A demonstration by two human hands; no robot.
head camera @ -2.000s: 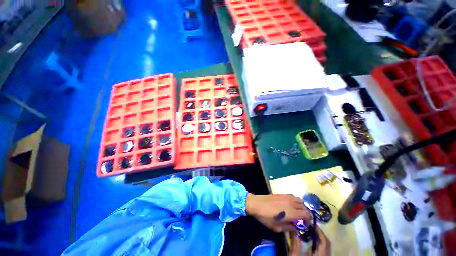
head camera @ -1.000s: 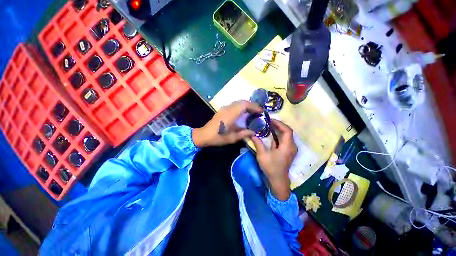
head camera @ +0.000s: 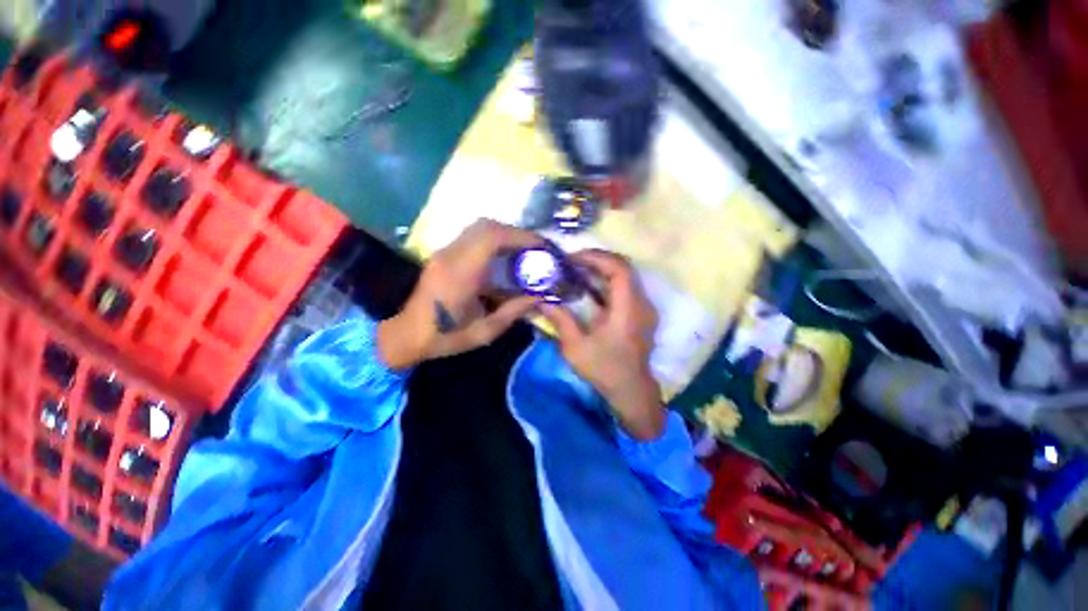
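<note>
My left hand [head camera: 451, 292] and my right hand [head camera: 614, 332] hold a round dark watch housing [head camera: 537, 272] between their fingertips, above the near part of the cream-yellow work board [head camera: 477, 160]. The housing's face shines bright white with a purple edge. A dark strip shows by my right fingers; whether it is tweezers or part of the housing I cannot tell. Another open round unit [head camera: 568, 207] with a gold spot lies on the board just beyond my hands. The frame is blurred.
A thick dark hot air gun [head camera: 593, 90] hangs over the board's far part. Red parts trays [head camera: 257, 257] with round units stand at the left. A green tray [head camera: 437, 26] is at the top. A tape roll [head camera: 797, 380] lies right. Another red tray [head camera: 782, 543] is at the lower right.
The view has swung from the left trays down to the hands, then shifted further right. Both hands still hold the housing, whose face now shines bright white.
</note>
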